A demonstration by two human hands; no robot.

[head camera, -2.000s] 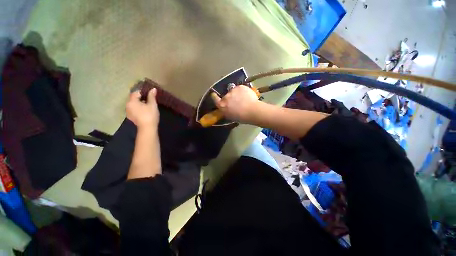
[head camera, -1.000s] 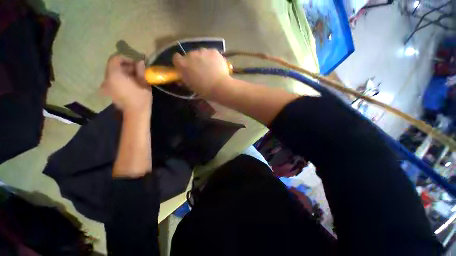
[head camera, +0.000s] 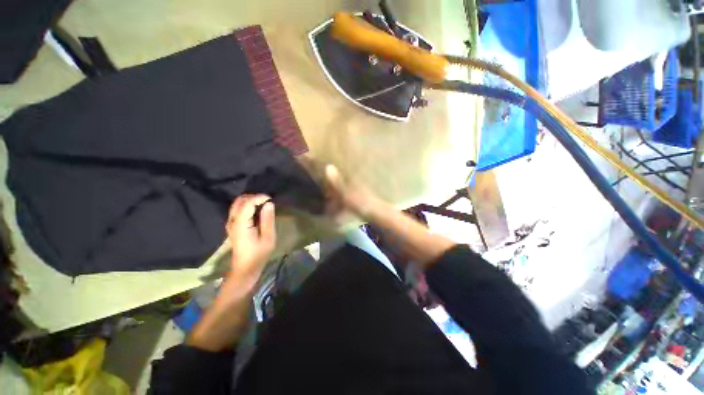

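Note:
A black garment panel (head camera: 131, 154) lies spread on the pale green table cover (head camera: 170, 23), with slight creases. A maroon strip with fine pale lines (head camera: 270, 92) runs along its right edge. My left hand (head camera: 253, 231) pinches the panel's near edge between thumb and fingers. My right hand (head camera: 340, 193), blurred, is at the panel's near right corner, where the cloth is lifted and bunched; its fingertips are partly hidden. The steam iron (head camera: 370, 65), with an orange handle, stands on the cover beyond the strip, with no hand on it.
A tan-orange hose and a blue hose (head camera: 571, 139) run from the iron to the right. A narrow black and white strip (head camera: 77, 54) and dark cloth (head camera: 27, 35) lie at the upper left. A blue tray (head camera: 506, 123) and a blue basket (head camera: 637, 100) are beyond the table's right edge.
My right hand has let go of the iron, which now stands farther right, and moved to the panel's corner. The panel is spread out flat with its strip showing. My left hand has moved to the near edge.

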